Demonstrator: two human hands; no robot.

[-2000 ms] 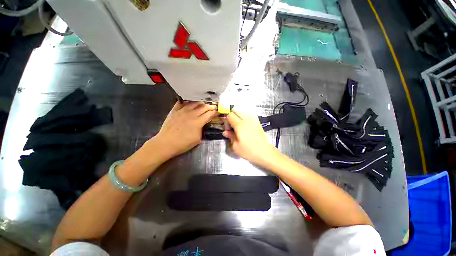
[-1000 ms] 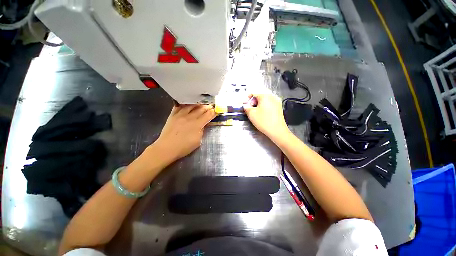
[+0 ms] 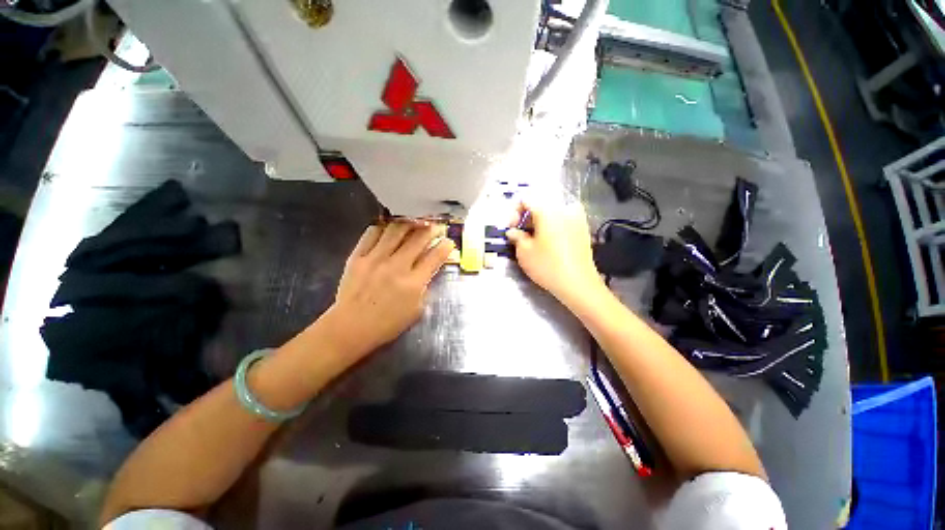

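Observation:
The white sewing machine head (image 3: 446, 171) with a red three-diamond logo stands over the work. A black strip (image 3: 503, 241) lies under the needle area, partly hidden by a yellow plate (image 3: 474, 240). My left hand (image 3: 392, 271) lies with its fingertips at the left of the yellow plate, pressing flat; what is under them is hidden. My right hand (image 3: 556, 248) pinches the strip's right end between thumb and finger, and a dark piece (image 3: 630, 253) shows just right of this hand. Two flat black strips (image 3: 471, 414) lie side by side near the table's front edge.
A plain black pile (image 3: 135, 300) lies at left. Black pieces with light lines (image 3: 741, 311) lie tangled at right. A red-ended tool (image 3: 622, 435) lies beside my right forearm. A small black lump (image 3: 620, 178) with a cord is behind. A blue bin (image 3: 893, 455) stands right of the table.
My right hand has moved right from beside the yellow plate to the strip's right end. The yellow plate now looks longer and upright across the strip. The view has shifted slightly.

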